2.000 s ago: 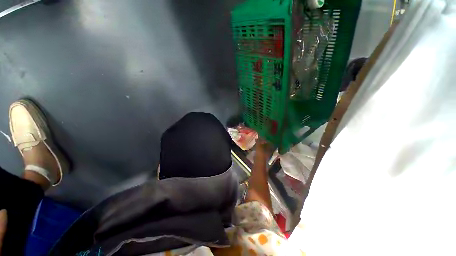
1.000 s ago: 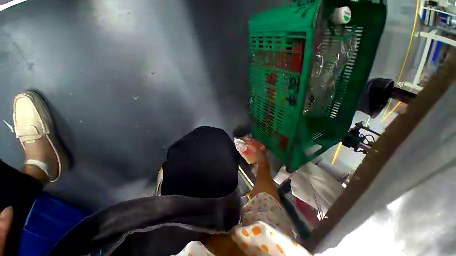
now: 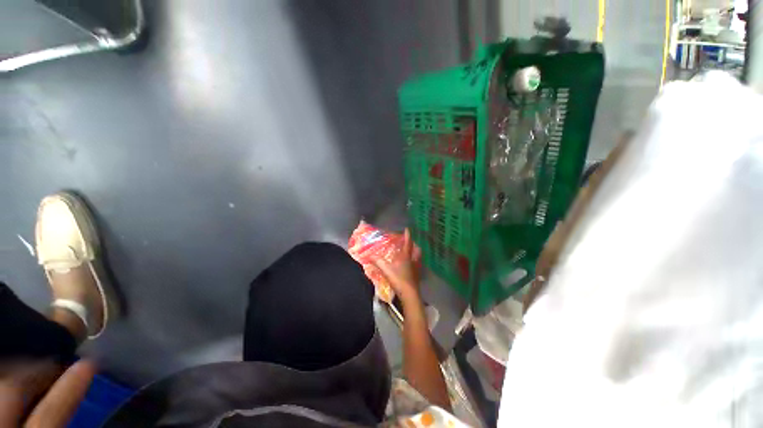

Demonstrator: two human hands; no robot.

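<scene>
My right hand [image 3: 401, 269], on a bare forearm with a white, orange-dotted sleeve, holds a crinkled red and orange packet [image 3: 374, 251] beside my black-clad knee [image 3: 311, 305]. The packet is low, near the front of the green basket. My left hand [image 3: 52, 394] is at the bottom left, blurred and cut off by the edge; whether it holds anything is hidden. The green plastic basket [image 3: 439, 188] holds a shiny clear bag [image 3: 514, 159] and a round white lid or roll [image 3: 525, 79].
Bright white fabric [image 3: 652, 276] fills the right side, over a brown table edge [image 3: 577, 209]. A beige shoe [image 3: 65, 234] stands on the grey floor at left. A dark metal-rimmed object [image 3: 71, 33] is at top left. White shelves [image 3: 707, 42] show at top right.
My right hand has moved left, bringing the red packet clear of the basket's lower corner into fuller view. More of my left hand shows. The view has shifted, and white fabric again covers the right side.
</scene>
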